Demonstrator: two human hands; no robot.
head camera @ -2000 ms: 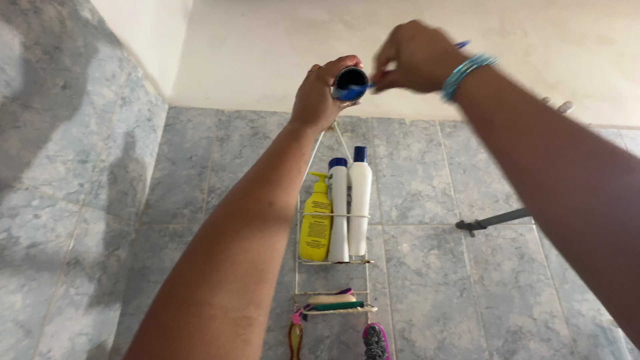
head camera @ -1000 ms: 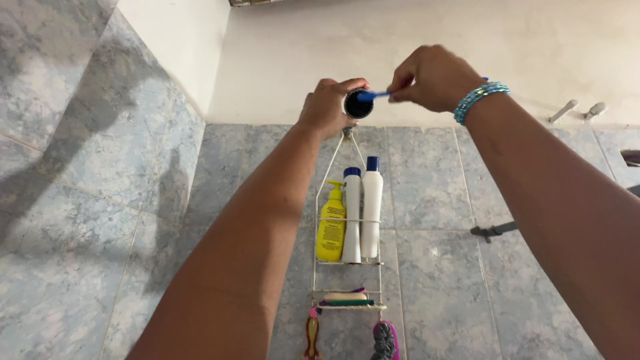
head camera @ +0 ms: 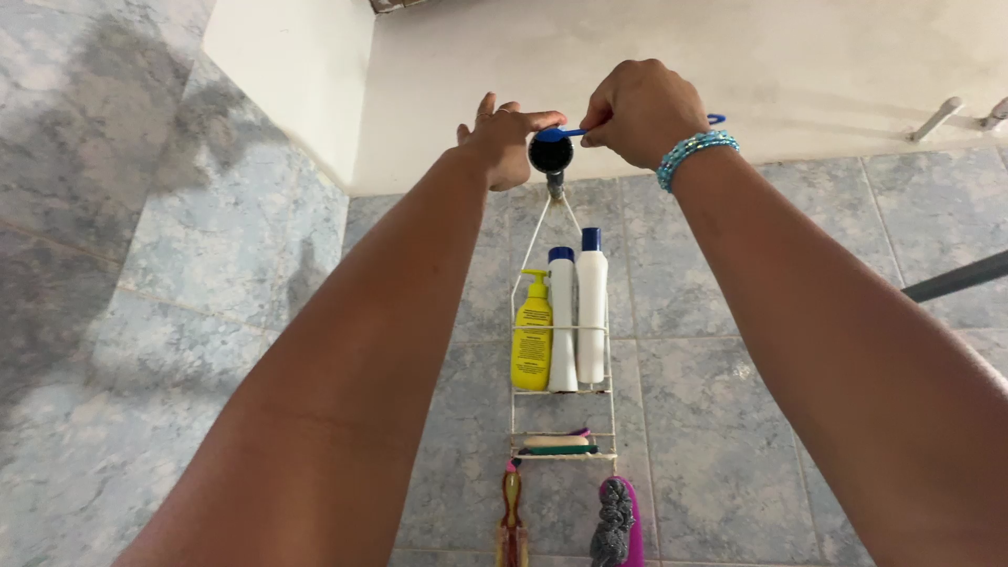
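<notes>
With fingers and thumb pinched together, my right hand (head camera: 646, 110) grips a blue plastic brush (head camera: 563, 135), perhaps a toothbrush; its far end shows beyond the wrist, above a beaded bracelet (head camera: 697, 153). The brush's head lies across the upper rim of a round, dark opening (head camera: 551, 157), which looks like the end of a shower pipe. My left hand (head camera: 504, 142) is against the left side of that opening, its index finger stretched over the top near the brush head. The left palm and thumb are mostly hidden.
Below hangs a white wire shower caddy (head camera: 561, 327) with a yellow pump bottle (head camera: 532, 346), two white bottles (head camera: 591, 315) and a bar of soap (head camera: 556, 442). A brush (head camera: 512, 504) and a grey scrubber (head camera: 613, 524) hang under it. A grey pipe (head camera: 957, 276) is at right.
The blue brush, inside the opening one second ago, now lies at its upper rim. My left fingers are more spread than before. The view has shifted somewhat.
</notes>
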